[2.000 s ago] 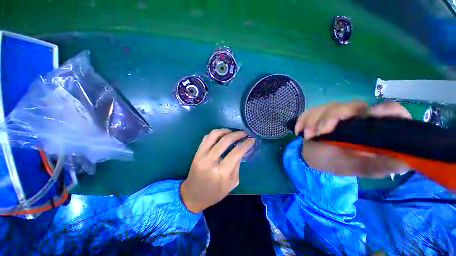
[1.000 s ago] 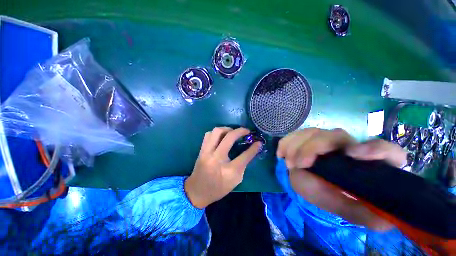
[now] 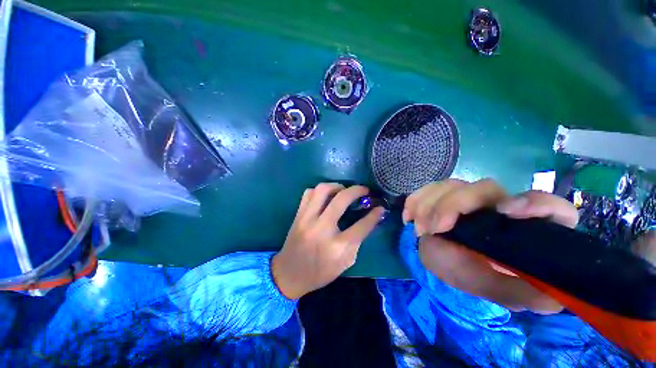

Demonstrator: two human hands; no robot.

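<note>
My left hand holds a small dark, shiny round unit between thumb and fingers, low on the green bench. My fingers hide part of it. My right hand is wrapped around a black-and-orange electric screwdriver, which points left toward the unit. The driver tip is too dark and small to tell whether it touches the unit. A round grey screw dish lies just beyond both hands, with dark screws heaped at its far side.
Two round units lie left of the dish, another far right. A clear plastic bag and blue box are at left. A metal bar, white paper square and loose parts are at right.
The screwdriver has moved from the dish's near edge to beside the unit, its rear tilting nearer to me. My left hand keeps the unit in about the same place. The view has shifted slightly.
</note>
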